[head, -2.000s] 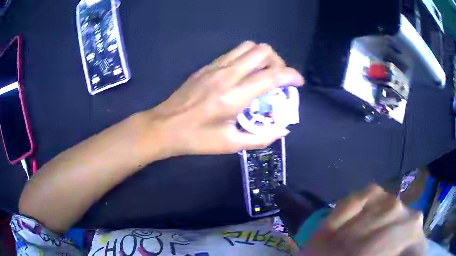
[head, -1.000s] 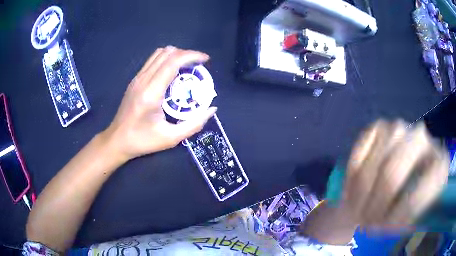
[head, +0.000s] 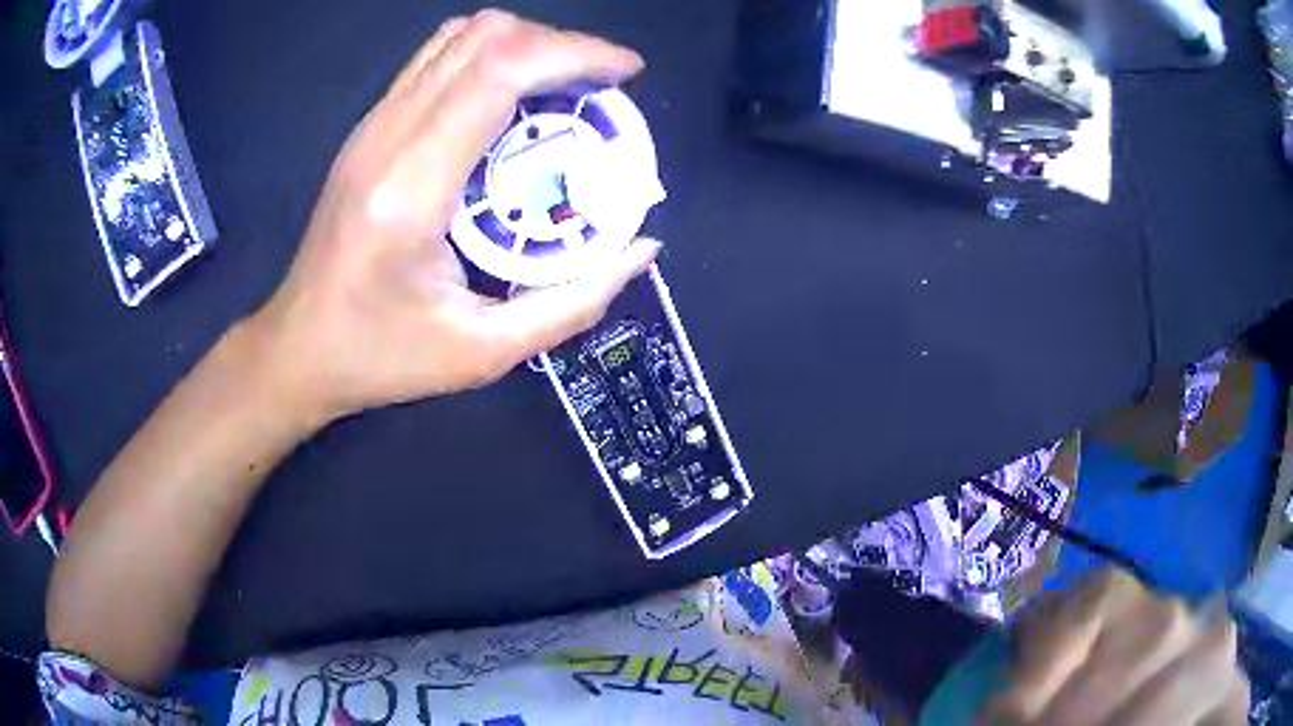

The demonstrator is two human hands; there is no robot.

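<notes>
A white-lavender handheld device lies on the black mat, its dark circuit board [head: 645, 411] facing up in the pale handle shell. My left hand [head: 426, 213] grips its round white head [head: 560, 185] around the rim; a small red spot shows near the head's centre. My right hand [head: 1120, 652], slightly blurred at the lower right, holds a teal electric screwdriver [head: 971, 681] with a dark nose pointing left. The screwdriver is apart from the device, and its tip is hard to make out.
A second device [head: 142, 170] lies at the upper left, its head cut off. A screw feeder [head: 908, 85] with a red part stands at the upper right. A red-edged smartphone [head: 26, 411] is at the left edge. A carton heaped with device bodies [head: 978, 539] sits below the table edge.
My right hand has moved down, and the screwdriver's dark nose shows more clearly. The view has shifted, so the feeder appears farther right. My left hand keeps its grip on the head.
</notes>
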